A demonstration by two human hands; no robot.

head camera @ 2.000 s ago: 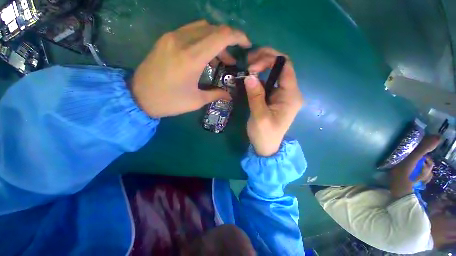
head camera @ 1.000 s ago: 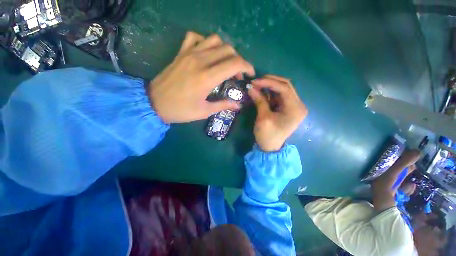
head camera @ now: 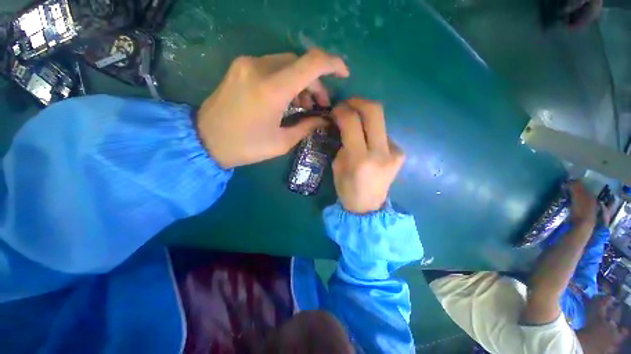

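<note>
A dark phone housing with a silver-blue board [head camera: 308, 167] lies on the green mat in front of me, its near half showing. My left hand [head camera: 257, 114] grips the far half of the housing between thumb and fingers, with the index finger raised. My right hand [head camera: 365, 153] is at the housing's right side, back of the hand up, fingertips bent against its far half. The fingers cover the far half, and I cannot tell whether the right hand holds a small part or a tool.
Several open phone units [head camera: 46, 31] lie at the far left. At right are a pale metal bracket [head camera: 578, 146], a shiny purplish-silver bundle [head camera: 548, 220] and another person's arm [head camera: 560, 266] with a cream sleeve. Another hand shows at the top right edge. The green mat [head camera: 456, 148] has tiny white specks.
My right hand has turned palm down and moved left onto the housing. The round silver-white disc is now hidden by fingers. The dark stick seen earlier in my right hand no longer shows.
</note>
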